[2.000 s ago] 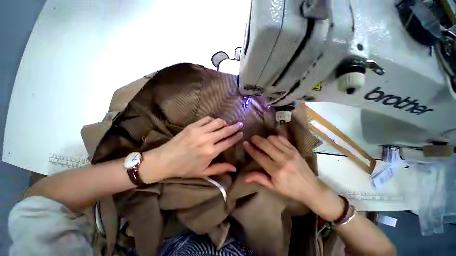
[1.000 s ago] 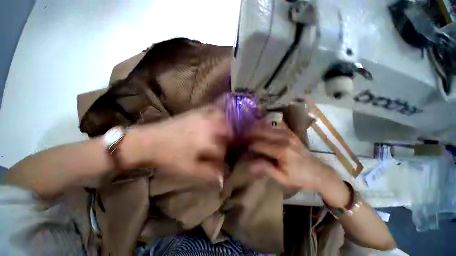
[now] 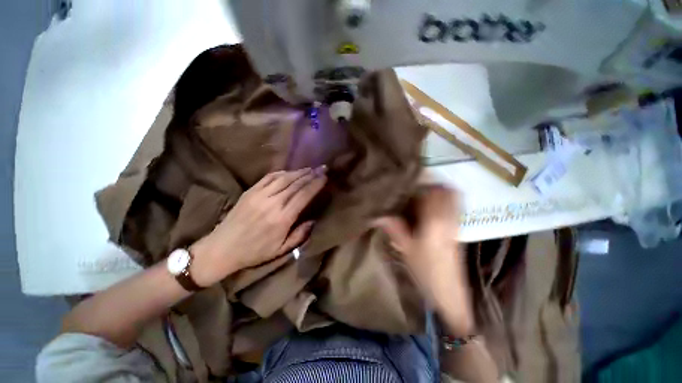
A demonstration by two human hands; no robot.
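Observation:
A large brown garment piece (image 3: pixel 232 149) lies bunched under the head of the white sewing machine (image 3: pixel 449 37) and hangs over the table's front edge. The needle area (image 3: pixel 315 116) is lit violet, with fabric under it. My left hand (image 3: pixel 269 221) lies flat on the fabric just in front of the needle, fingers extended. My right hand (image 3: pixel 426 228) is blurred, at the right part of the fabric near the table's front edge; whether its fingers grip the cloth cannot be told.
A tan slotted strip (image 3: pixel 478 153) lies on the white table (image 3: pixel 75 164) right of the needle. A white label (image 3: pixel 551 173) and a crumpled clear plastic bag (image 3: pixel 650 179) are at the right. More brown pieces (image 3: pixel 531 299) hang below the table edge.
The view has shifted, so the machine sits higher. My left hand now rests flat on the fabric. My right hand has moved right and down from the needle. The fabric right of the needle is raised and folded.

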